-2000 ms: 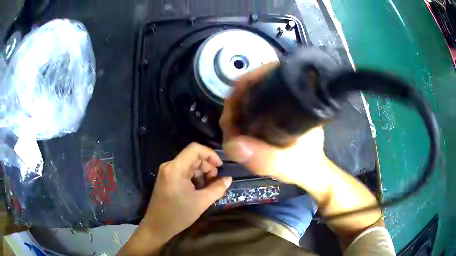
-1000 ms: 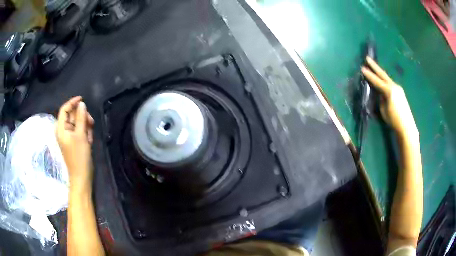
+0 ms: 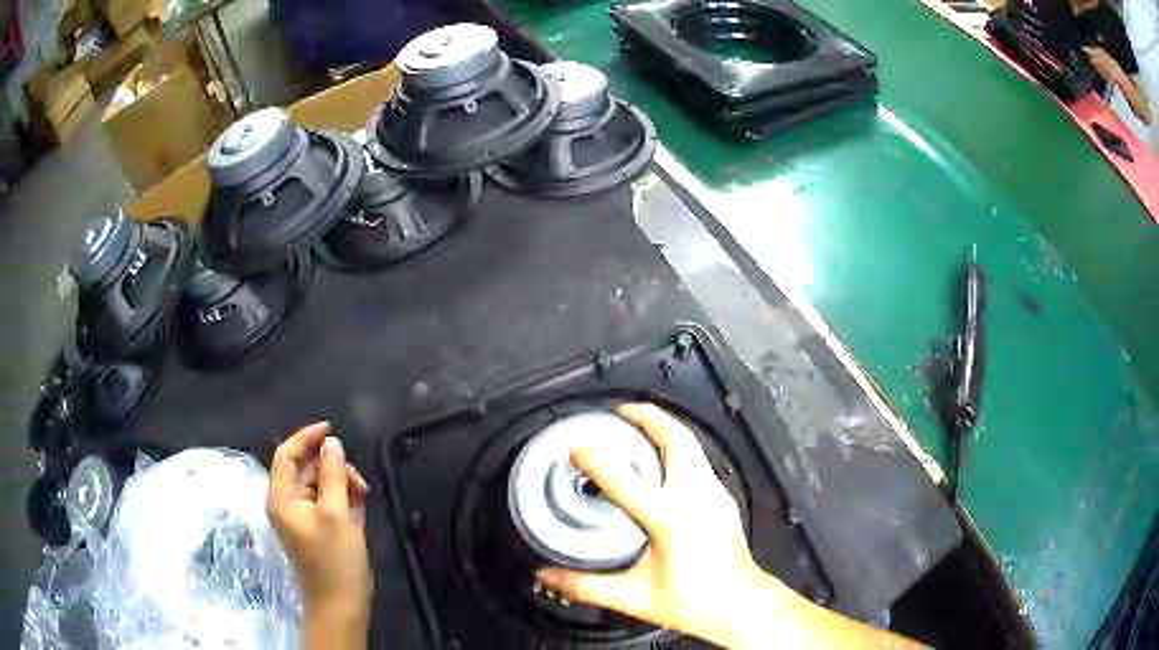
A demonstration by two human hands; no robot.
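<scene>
A round loudspeaker driver lies face down in the square black front panel (image 3: 566, 381) on the black mat. My right hand (image 3: 667, 533) is on its silver magnet (image 3: 547, 508), fingers and thumb spread around the disc. My left hand (image 3: 320, 514) is raised left of the panel, fingers loosely curled, with nothing visible in it. The electric screwdriver (image 3: 971, 337) lies on the green table at the right, its cord running down from it. The panel's lower part is cut off by the picture's edge.
Several spare drivers (image 3: 286, 191) stand magnet up along the mat's far edge. A crumpled clear plastic bag (image 3: 191, 546) lies at lower left. Stacked black panels (image 3: 750, 64) sit on the green table (image 3: 813, 229). Cardboard boxes (image 3: 159, 127) are at upper left. A person's hand (image 3: 1103, 61) shows at upper right.
My right hand has left the screwdriver on the green table and moved onto the magnet. My left hand stays raised at the left. The view has shifted, showing more of the far side.
</scene>
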